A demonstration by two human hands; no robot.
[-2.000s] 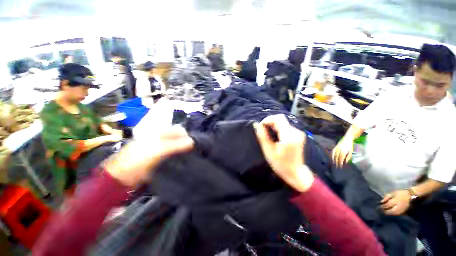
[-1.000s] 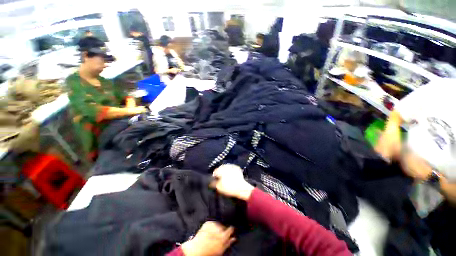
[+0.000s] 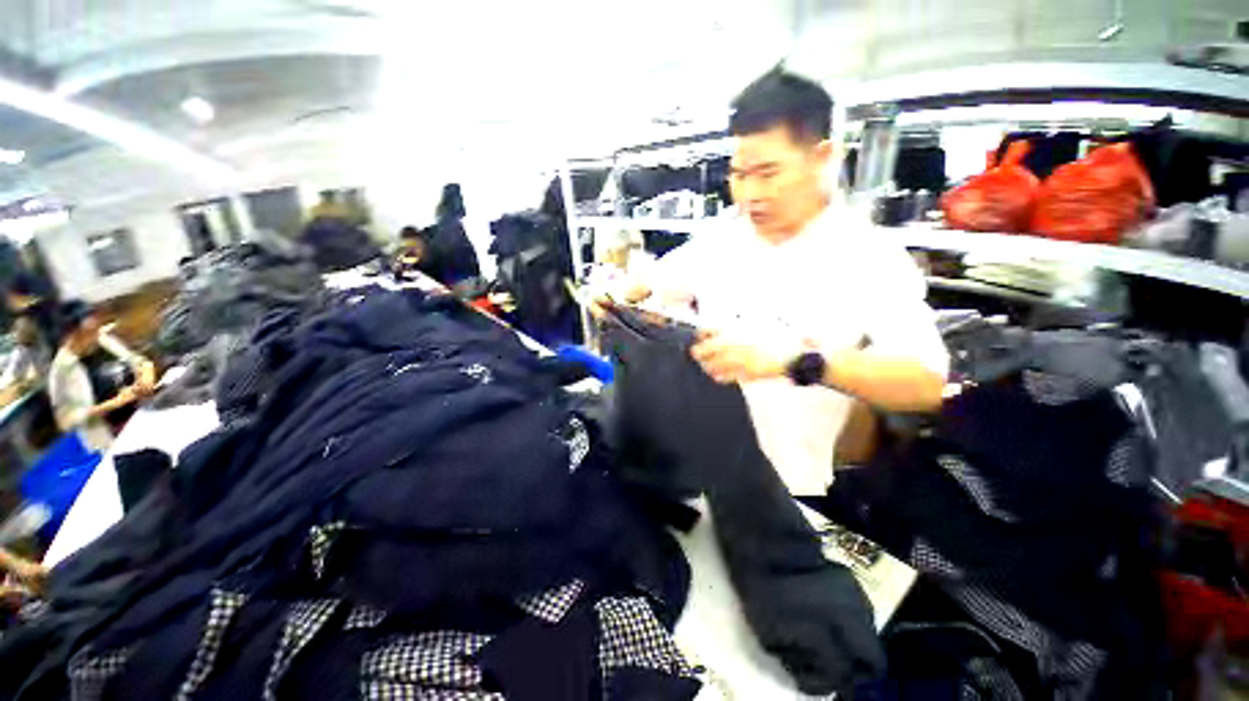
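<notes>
Neither of my hands shows in the head view now. A large heap of navy garments (image 3: 411, 479) lies nearest in front of me on the white table (image 3: 715, 603). Black-and-white checked cloth (image 3: 425, 663) shows along its near edge. To the right of the heap, a person in a white shirt (image 3: 822, 295) holds dark trousers (image 3: 726, 479) by the top edge with both hands. The legs hang down over the table.
More dark garments with checked parts (image 3: 1041, 479) lie at the right. Red plastic bags (image 3: 1082, 192) sit on the shelving (image 3: 1014, 251) behind. A grey garment pile (image 3: 226, 301) is at the back left, and a blue bin (image 3: 62, 479) at the far left.
The view has swung right and up. My hands, earlier on dark cloth, are out of the picture. The person in white now stands nearer the middle, holding up dark trousers.
</notes>
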